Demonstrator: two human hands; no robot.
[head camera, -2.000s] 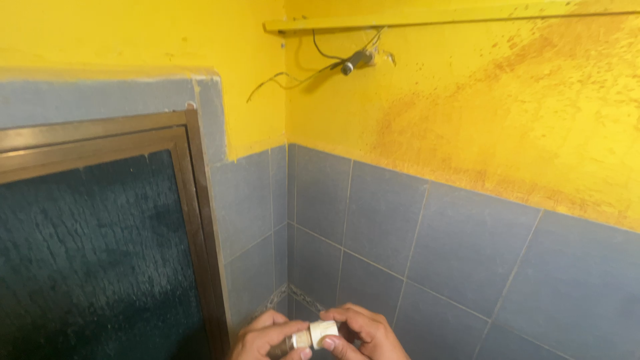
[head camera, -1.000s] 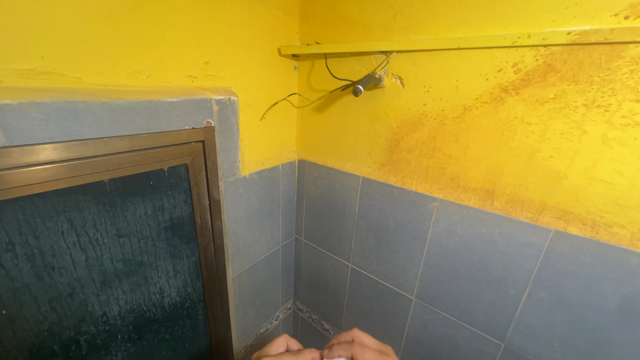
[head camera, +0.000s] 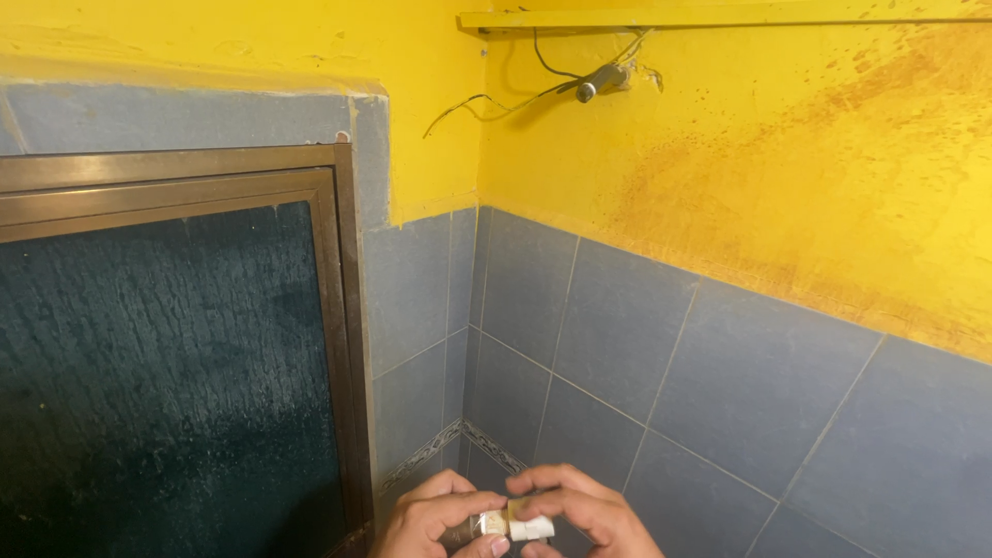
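Observation:
At the bottom of the head view, my left hand (head camera: 449, 515) grips a small dark cylindrical fitting with a pale, whitish end (head camera: 491, 522). Against that end sits a short white piece (head camera: 533, 528), which looks like wrapped tape or a plastic part. My right hand (head camera: 577, 508) has its fingers curved over and around the white piece; its index finger is raised off it and the others lie close. Whether the right fingertips press on it is unclear. The two pieces are in line and roughly horizontal.
A pipe stub (head camera: 589, 91) projects from the yellow wall, with loose wires (head camera: 496, 101) around it, below a yellow ledge (head camera: 697, 15). Blue-grey tiles (head camera: 620, 310) cover the lower corner. A brown metal frame (head camera: 345, 310) holds a dark glass pane (head camera: 163, 372) at left.
The hands, mostly below the view's edge one second ago, show again with the fitting. My right hand's fingers are more spread than two seconds ago.

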